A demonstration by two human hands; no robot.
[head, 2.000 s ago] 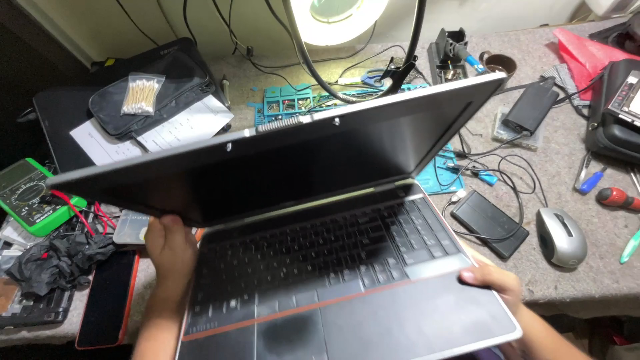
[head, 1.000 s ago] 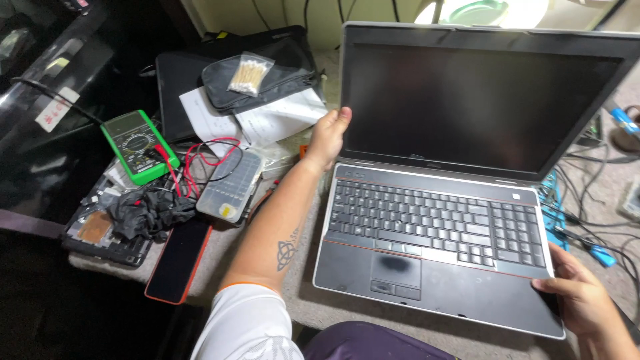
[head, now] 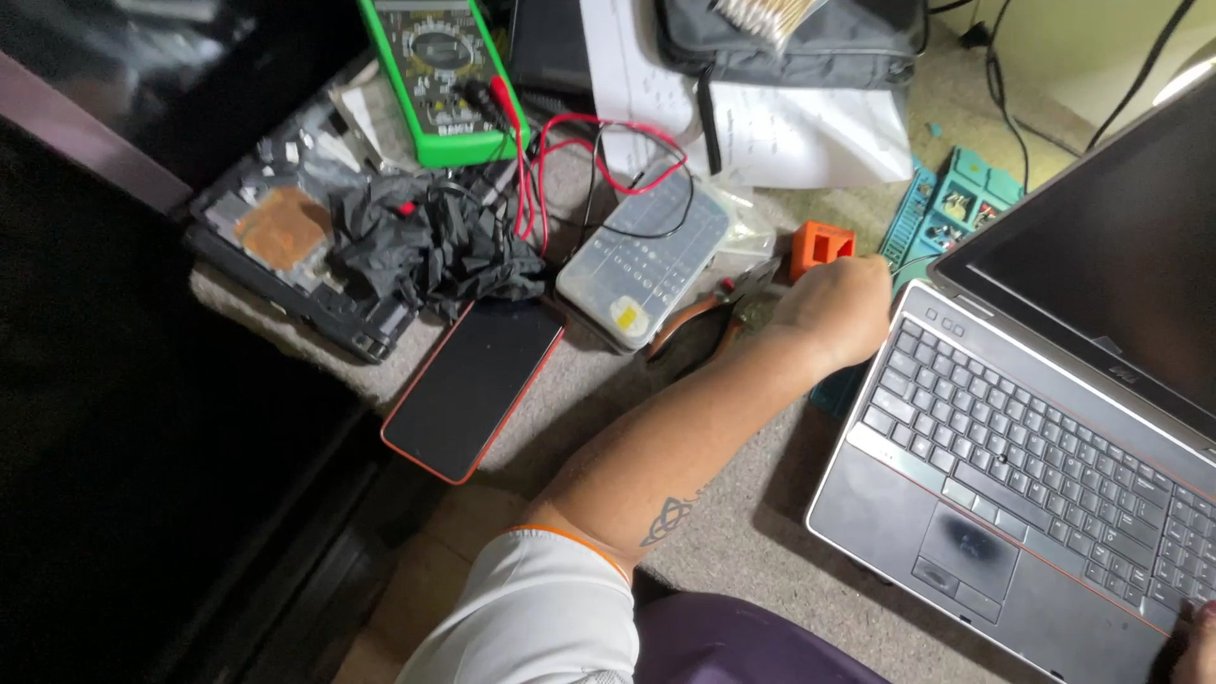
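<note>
An opened laptop (head: 1035, 475) fills the right side of the head view, its screen dark and tilted back. My left hand (head: 841, 304) is at the laptop's rear left corner, fingers curled and partly hidden, so its hold on the edge is unclear. Just behind that hand is an orange plastic block (head: 819, 249). At the lower right edge of the view, only part of my right hand (head: 1195, 646) shows, touching the front right of the laptop's base. A pair of pliers (head: 689, 323) lies beside my left wrist.
Left of my forearm lie a red-edged smartphone (head: 475, 385), a clear compartment box (head: 646, 256), crumpled black gloves (head: 427, 237) and a laptop chassis part (head: 285, 228). Behind are a green multimeter (head: 442, 76) with red and black leads, papers (head: 807, 133), a black case (head: 788, 47) and a teal tray (head: 978, 180).
The view has swung left. The laptop, earlier held up and tilted, now has its base lower over the desk. My left hand has moved from beside the screen to the base's rear corner.
</note>
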